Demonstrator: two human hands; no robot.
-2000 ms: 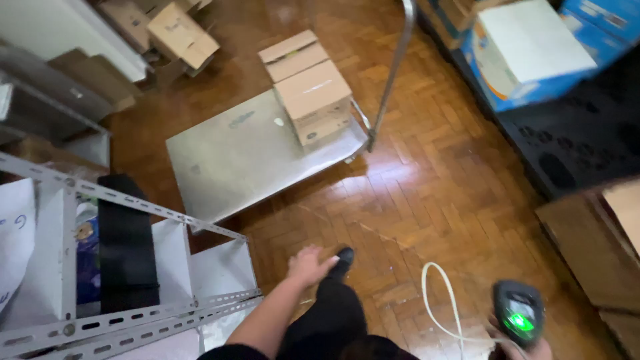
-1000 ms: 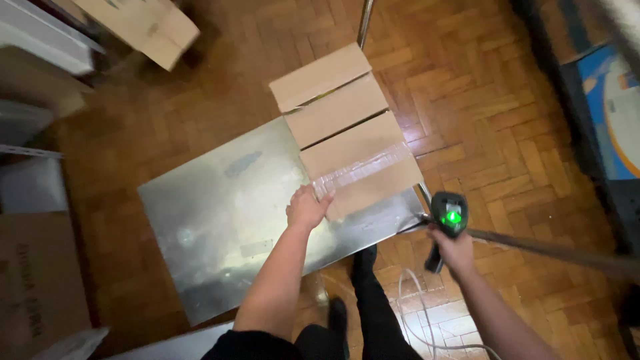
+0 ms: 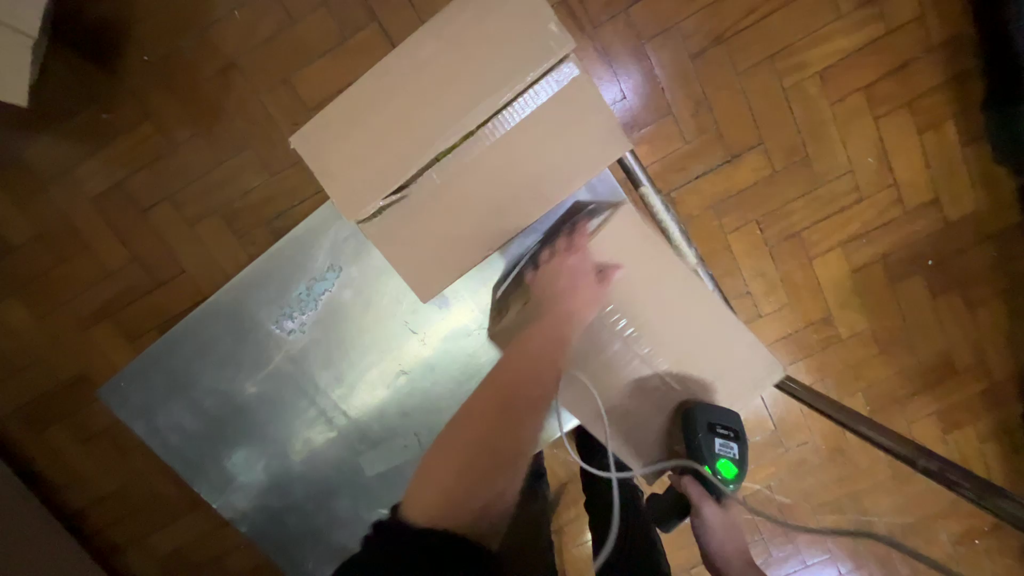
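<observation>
My left hand [image 3: 570,280], blurred, is at the upper left edge of a taped cardboard box [image 3: 680,304]; the picture does not settle whether its fingers grip the box. This box sits turned at the handle end of a metal platform cart [image 3: 304,400]. Just above it lies another cardboard box [image 3: 496,216], with a gap along its taped top seam. In my right hand [image 3: 716,520] is a black handheld barcode scanner [image 3: 712,448] with a green light lit, over the box's lower corner. The scanner's pale cable [image 3: 612,480] loops in front of the box.
The cart's metal handle tube [image 3: 896,448] runs off to the lower right, with another stretch of tube [image 3: 672,220] beside the box. Herringbone wood floor [image 3: 800,104] surrounds the cart. Part of a cardboard box [image 3: 20,48] shows at the upper left. My legs [image 3: 612,512] are close against the cart.
The nearer box has turned and come apart from the box behind it. My left hand has moved from its top to its far edge. The view has come closer to the cart.
</observation>
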